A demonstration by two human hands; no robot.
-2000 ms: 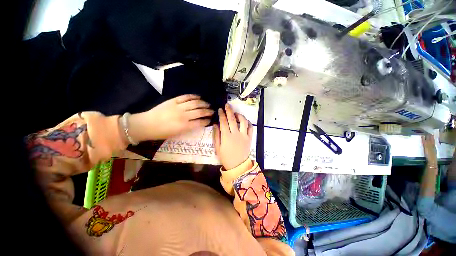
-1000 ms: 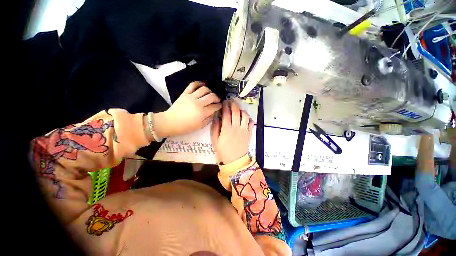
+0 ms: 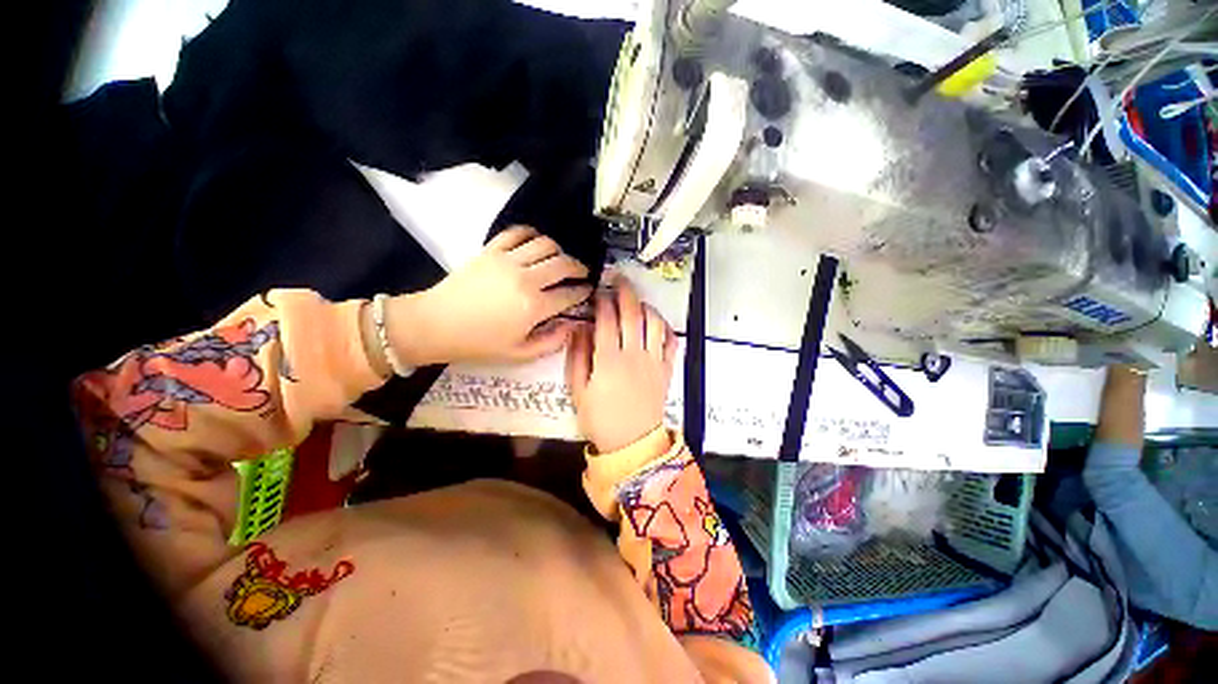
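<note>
My left hand (image 3: 501,301) and my right hand (image 3: 623,364) lie side by side at the needle end of the sewing machine (image 3: 868,160). Both hold the edge of a black cut piece (image 3: 541,218) near the presser foot (image 3: 655,254). The fingers hide most of the held edge. More black cut pieces (image 3: 307,107) cover the table to the left. Dark thread snips (image 3: 872,374) lie on the table right of the two black strips (image 3: 809,354).
A printed ruler edge (image 3: 494,394) runs along the near table edge. A pale green basket (image 3: 895,581) with plastic bags stands below at right. A lime-green basket (image 3: 263,494) is at lower left. A neighbour's arm (image 3: 1135,494) is at the far right, by grey-white pieces (image 3: 988,639).
My left hand has moved right and closer to my right hand. The black piece by the needle has shifted, showing more white table to its left. The neighbour's arm has moved.
</note>
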